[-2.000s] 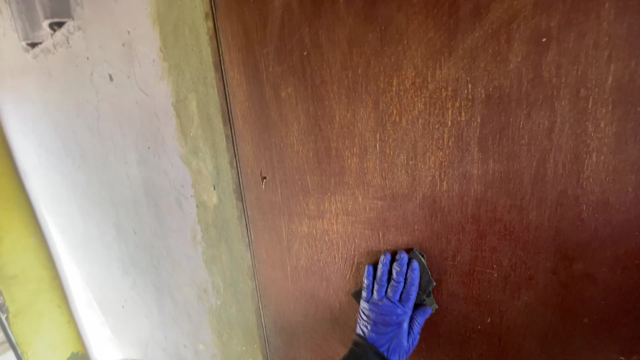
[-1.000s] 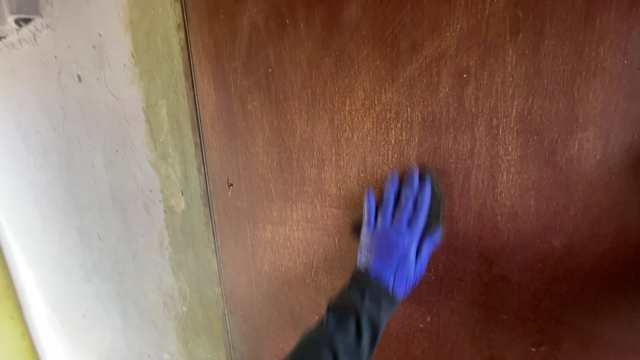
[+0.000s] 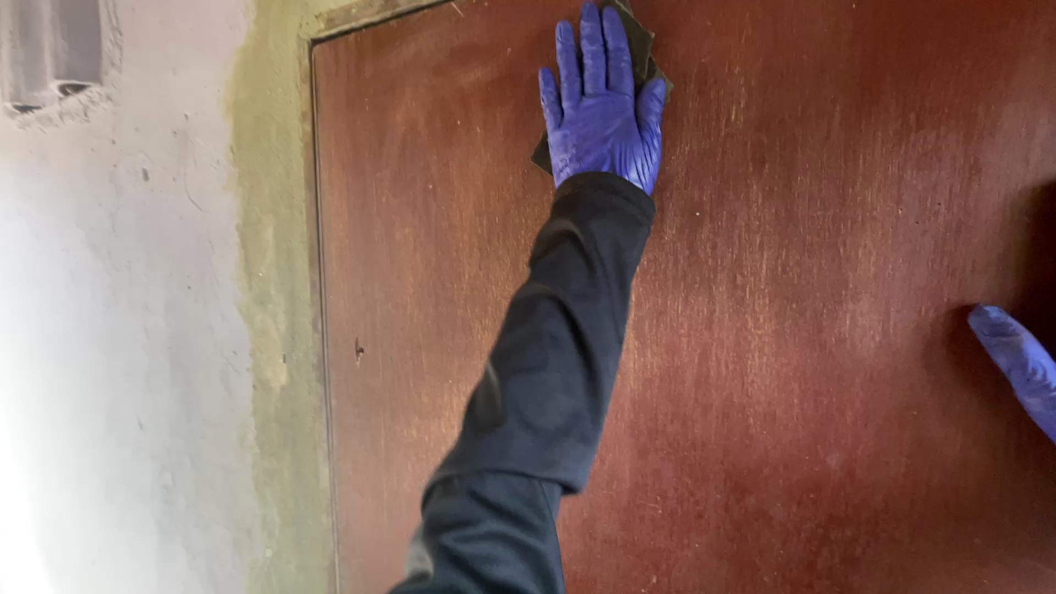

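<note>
My left hand (image 3: pixel 602 124), in a blue-violet glove and a black sleeve, lies flat with its fingers pointing up. Under its palm is a dark folded sheet, apparently sandpaper (image 3: pixel 640 41), pressed against a reddish-brown wooden panel (image 3: pixel 742 313). Corners of the sheet stick out beside the index finger and thumb and below the palm on the left. At the right edge, only one finger of my gloved right hand (image 3: pixel 1013 359) shows, pointing up and left over the panel. The rest of that hand is out of view, and contact with the panel is unclear.
Along the panel's left side runs a narrow edge strip (image 3: pixel 320 247), then a band of greenish wall (image 3: pixel 272 330). Further left is a pale wall (image 3: pixel 124 289) with a grey fitting (image 3: pixel 54 49) at the top. A small chip (image 3: pixel 359 351) marks the panel.
My left hand has moved up the panel with the dark sheet under it. A finger of my right hand has come into view at the right. The view has shifted, showing the panel's upper left corner.
</note>
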